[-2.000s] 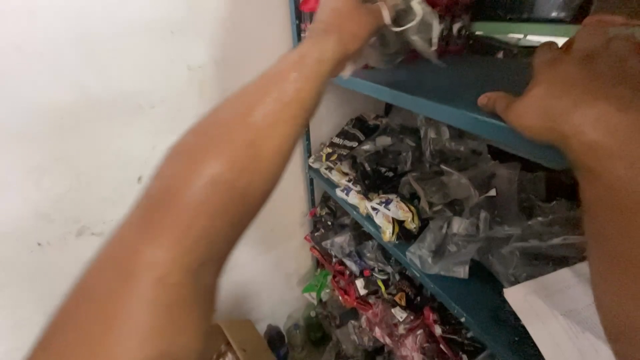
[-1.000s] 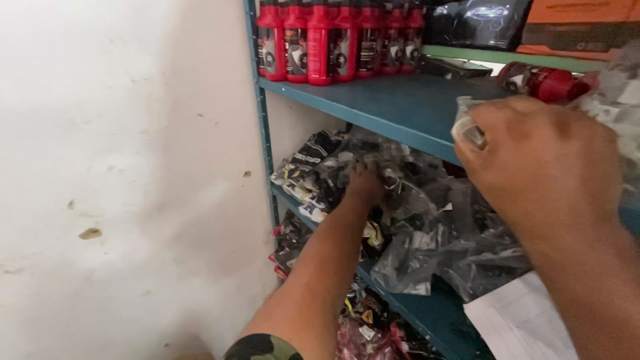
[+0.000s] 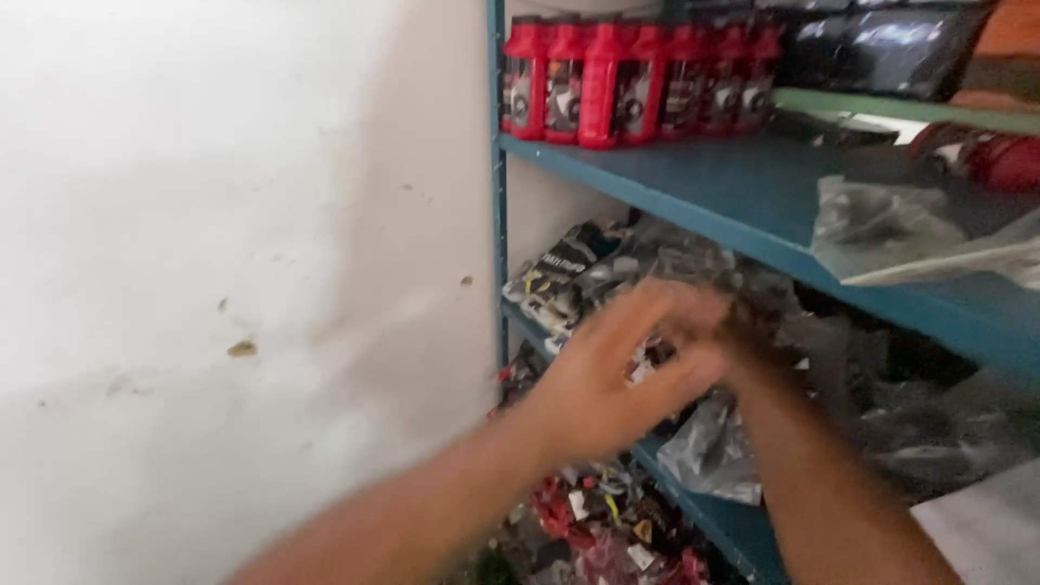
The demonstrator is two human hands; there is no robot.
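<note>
Both of my hands meet, blurred, in front of the middle shelf. My left hand (image 3: 626,374) has its thumb and fingers curved apart, with nothing plainly held between them. Beside its fingertips, my right hand (image 3: 703,317) is bent over and partly hidden, so its grip cannot be made out. Behind them lie clear plastic bags of parts (image 3: 715,455) and black-and-white printed packets (image 3: 561,260). A crumpled clear plastic bag (image 3: 886,219) rests at the front of the blue upper shelf, on the right.
Red plastic bottles (image 3: 601,89) stand in rows on the blue metal shelf (image 3: 691,175). A red bottle (image 3: 1007,158) lies on its side at the right. Small bagged parts (image 3: 601,528) fill the lower shelf. White paper (image 3: 991,520) sits at lower right; a marked white wall (image 3: 244,244) bounds the left.
My right hand has come down and left from the upper shelf to beside my left hand. A small pale item was in my right hand a second ago; I cannot see it there now.
</note>
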